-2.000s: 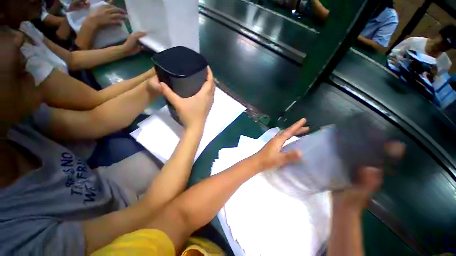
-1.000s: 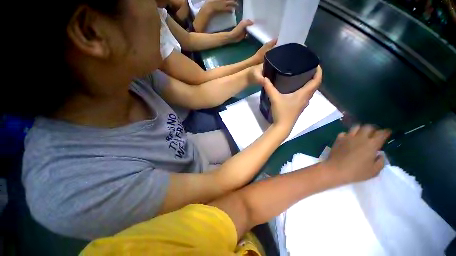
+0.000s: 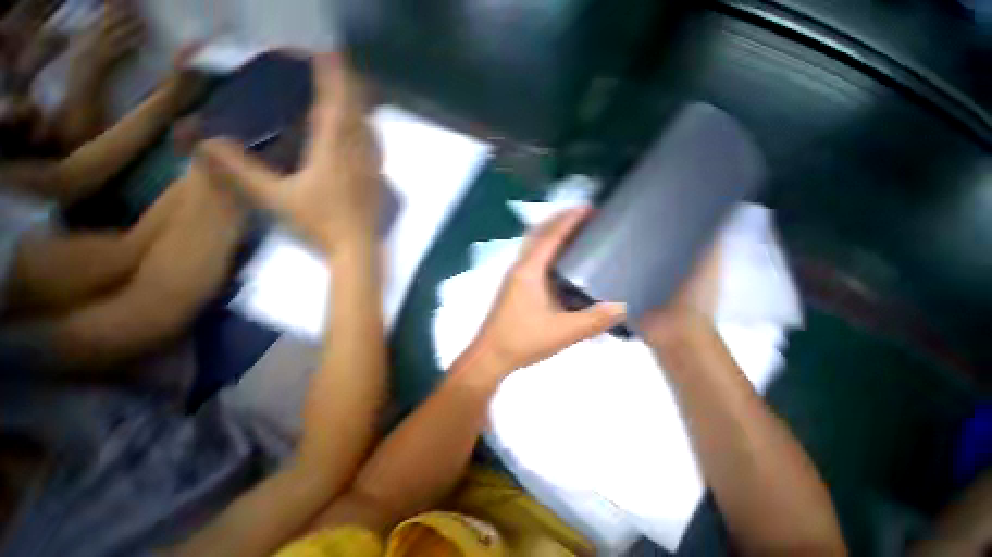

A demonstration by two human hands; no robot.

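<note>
A dark grey, rounded speaker unit (image 3: pixel 669 207) is held tilted above the pile of white bags (image 3: pixel 598 419). My left hand (image 3: pixel 538 305) grips its lower left end, with thumb and fingers around the black end edge. My right hand (image 3: pixel 685 305) is at its lower right side, its fingers mostly hidden behind the unit. No bag shows around the unit. The view is blurred.
At left, a neighbour's hands (image 3: pixel 315 174) hold another dark unit (image 3: pixel 261 103) over white sheets (image 3: pixel 419 185). The neighbour's forearm is close beside my left arm. The dark green conveyor (image 3: pixel 870 141) runs behind. A blue patch (image 3: pixel 970 444) shows at the right edge.
My left hand has moved from the white pile onto a unit. My right hand, out of view one second ago, is now in view on the unit. The view has shifted right.
</note>
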